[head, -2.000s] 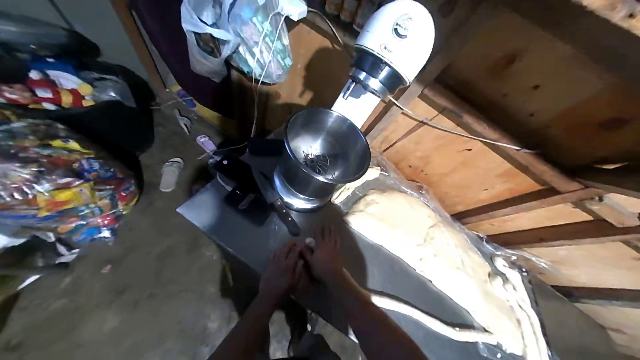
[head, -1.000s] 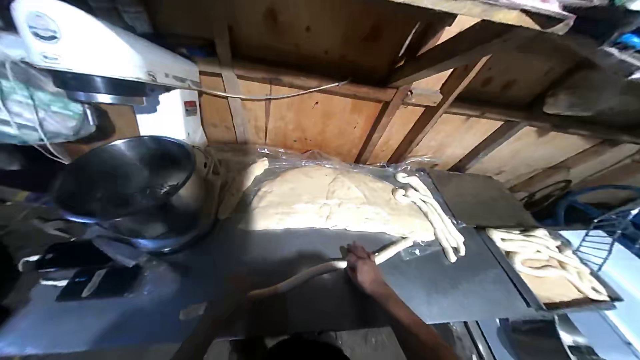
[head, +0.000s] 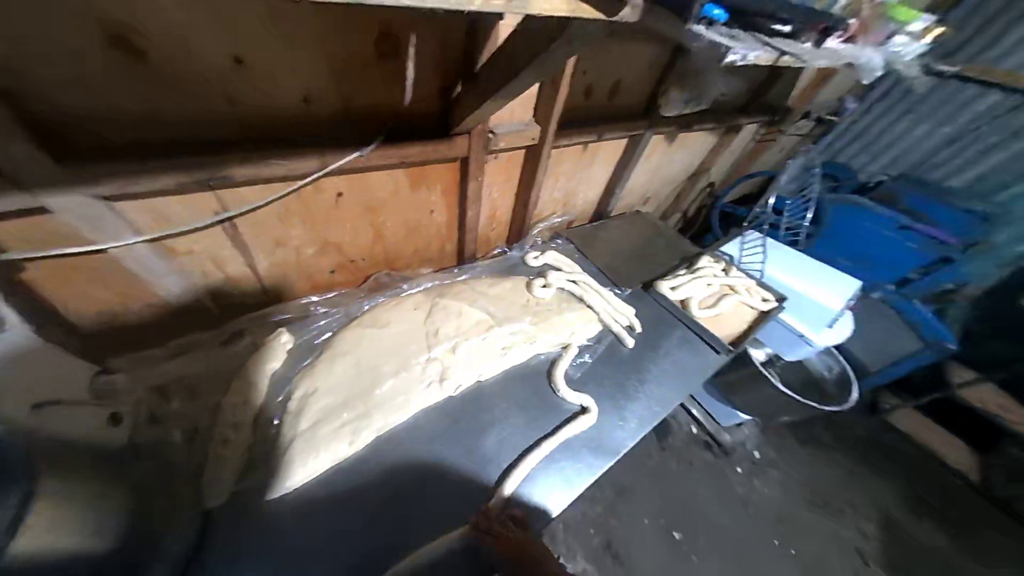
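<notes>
At the bottom edge my right hand (head: 512, 538), blurred and in shadow, lies over a long rope of dough (head: 552, 444); how its fingers are closed cannot be made out. The rope curves up from the hand to the edge of a large flat slab of dough (head: 432, 344). My left hand is out of view. Several dough strips (head: 588, 296) lie across the slab's right end. Left of the slab is a separate long piece of dough (head: 244, 416). Clear plastic film (head: 384, 284) shows under and behind the slab.
A tray (head: 728, 324) with dough strips stands right of the dark tabletop (head: 640, 376), near a white box lid or container (head: 800, 280), a wire rack (head: 780, 216) and blue chairs (head: 872, 240). A cable (head: 240, 212) crosses before the wooden wall.
The view has swung far to the right, so the mixer's bowl and my left hand have left it. The rope, fairly straight one second ago, is now bent in an S near the slab.
</notes>
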